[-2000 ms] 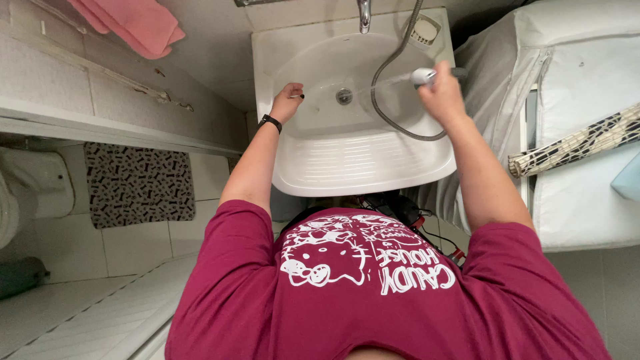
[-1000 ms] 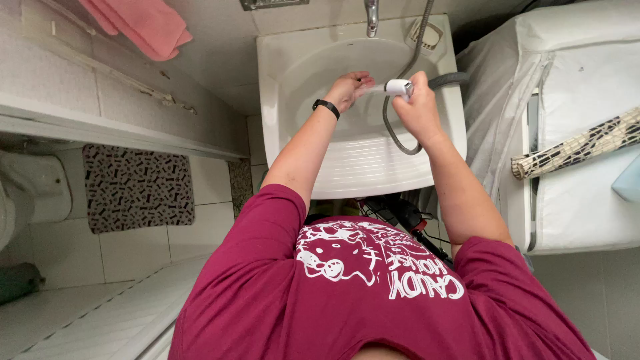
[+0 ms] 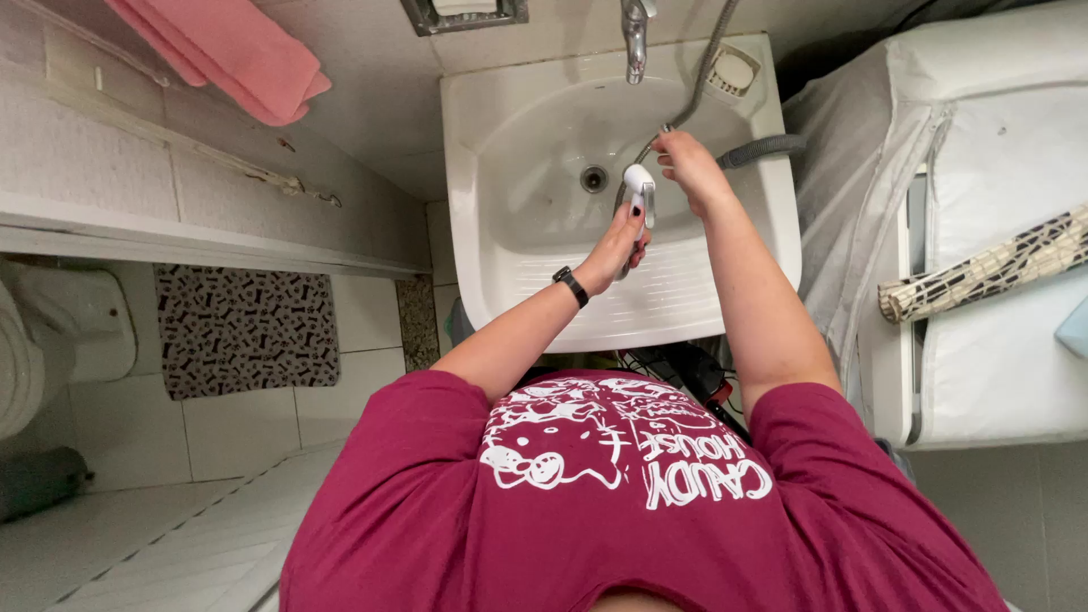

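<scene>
My left hand (image 3: 619, 248), below a black wristband, grips the handle of a white hand sprayer (image 3: 639, 180) over the front part of a white laundry sink (image 3: 469, 280). The sprayer's head points up, near the drain (image 3: 594, 178). My right hand (image 3: 687, 166) is just right of and beyond the sprayer head, its fingers partly curled near the metal hose (image 3: 704, 68); whether they touch the hose, I cannot tell. A chrome faucet (image 3: 635, 42) reaches over the sink's back edge. A white soap bar (image 3: 733, 70) lies in the dish at the back right corner.
A grey corrugated hose (image 3: 761, 150) crosses the sink's right rim. Beside it stands a white-covered unit (image 3: 1003, 153) with a rolled patterned mat (image 3: 986, 263) on top. Pink towels (image 3: 246, 59) hang at upper left. A bone-print mat (image 3: 246, 331) lies on the floor near a toilet (image 3: 25, 357).
The sprayer has passed from my right hand to my left, and no spray shows now. My right hand has let go and sits a little beyond the sprayer head.
</scene>
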